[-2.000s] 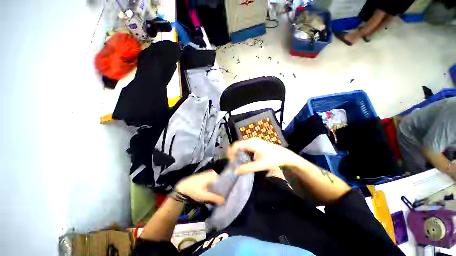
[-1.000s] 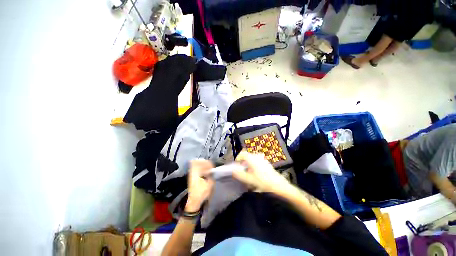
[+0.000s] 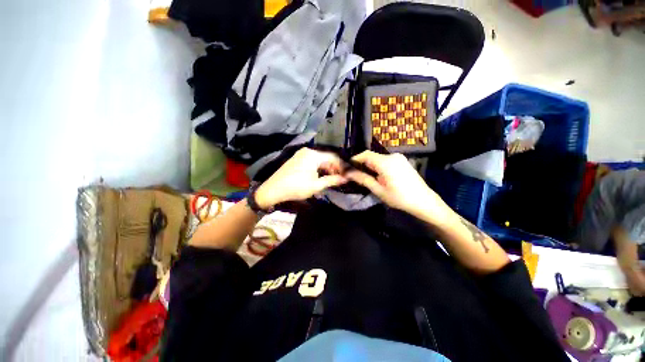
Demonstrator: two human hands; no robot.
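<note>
My left hand (image 3: 300, 177) and my right hand (image 3: 392, 182) meet in front of my chest, fingertips nearly touching. Between them they pinch a dark edge of a small grey-and-black part (image 3: 351, 201). Its grey portion hangs just below my fingers. The fingers hide most of the part, so its full shape cannot be told.
A black folding chair (image 3: 417, 34) with a patterned seat stands ahead. Grey and black garments (image 3: 283, 85) are heaped left of it. A blue crate (image 3: 576, 120) holds dark cloth at right, beside another person's arm (image 3: 626, 251). Scissors (image 3: 205, 206) and a cardboard box (image 3: 117, 240) lie at left.
The view has tilted down towards my lap. My hands have come closer together, and a dark edge now shows between the fingertips where grey cloth was held before.
</note>
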